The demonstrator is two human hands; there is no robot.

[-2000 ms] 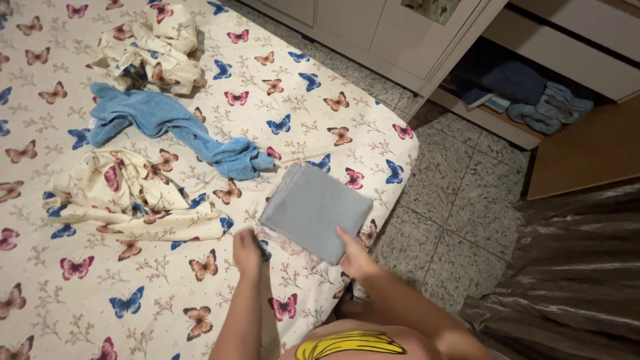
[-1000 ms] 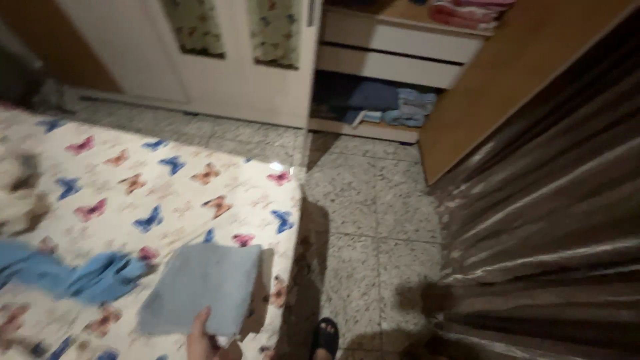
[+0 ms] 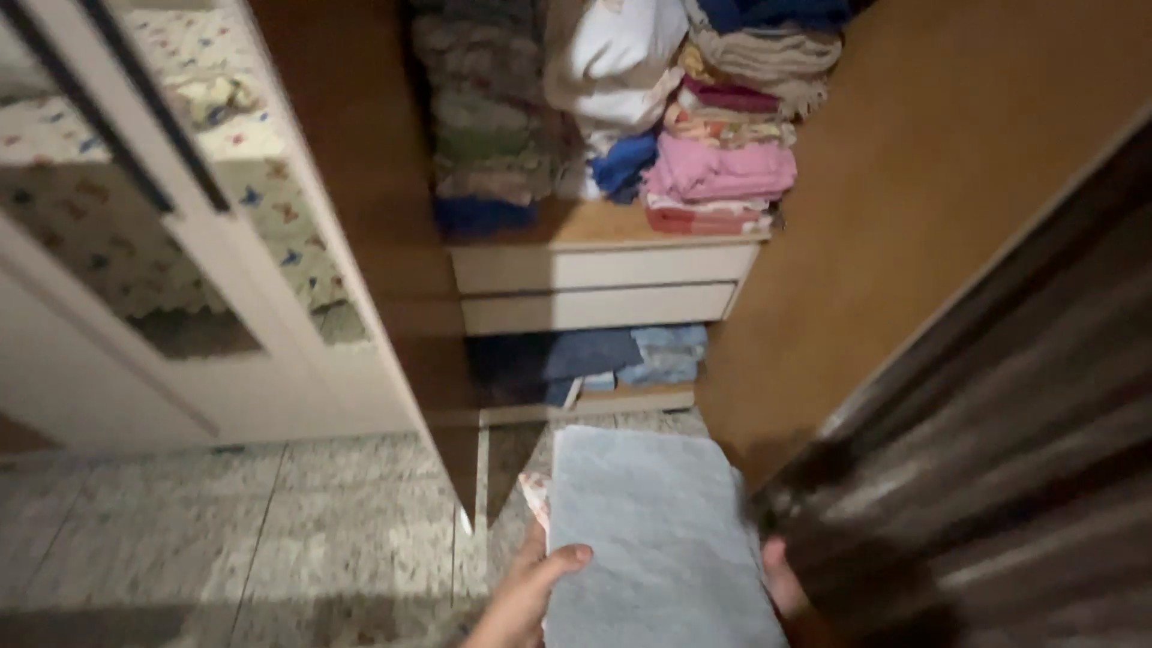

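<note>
A folded light blue-grey cloth [image 3: 661, 531] lies flat between my hands at the bottom centre. My left hand [image 3: 540, 576] grips its left edge, the thumb on top and the fingers hidden beneath. At its right edge is my right hand [image 3: 785, 580], blurred, with fingertips against the side. A patterned bit of fabric [image 3: 536, 495] pokes out at the cloth's left side. Beyond stands an open wardrobe, its shelf [image 3: 576, 225] stacked with folded cloths, among them a pink one [image 3: 720, 169]. Folded denim [image 3: 589, 353] fills the low compartment.
Wooden wardrobe doors stand open at left [image 3: 360, 180] and right [image 3: 900, 180]. Two white drawer fronts [image 3: 603, 270] separate the shelf from the low compartment. A dark curtain [image 3: 1008, 468] hangs at right. Mirror strips at left reflect a butterfly-print bedcover [image 3: 229, 135]. The floor is tiled [image 3: 342, 522].
The folded cloth has left the bed and is now held up before the wardrobe. My view has swung from the bed to the wardrobe, and its left door now shows open.
</note>
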